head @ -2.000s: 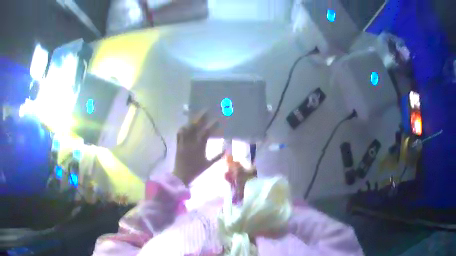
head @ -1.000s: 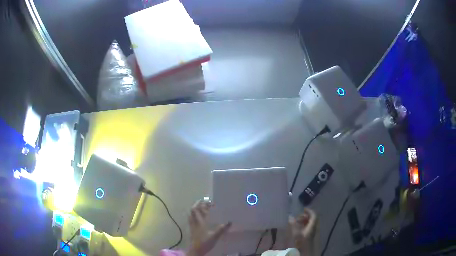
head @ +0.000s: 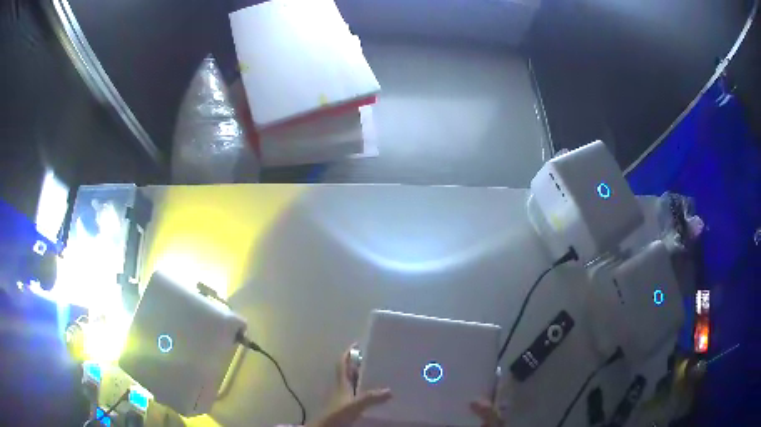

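A white mini projector [head: 430, 346] with a glowing blue ring lies at the bottom centre, turned slightly clockwise. My left hand [head: 355, 404] grips its left side, thumb on the top face and fingers by the side knob. My right hand [head: 488, 411] is at its lower right corner, thumb on the face; the other fingers are mostly hidden and the picture's edge cuts the hand off.
Another lit projector [head: 179, 342] stands left, with a black power cable [head: 279, 371]. Two more projectors [head: 588, 200] [head: 642, 300] stand right. A black remote control [head: 542, 346] lies between. Blue-lit switches [head: 138, 399] are lower left. White boards [head: 304, 62] and a plastic bag [head: 213, 125] are beyond the table.
The view has shifted. Both hands have moved in from beside the central projector onto its sides and lower corner, and it is now slightly turned.
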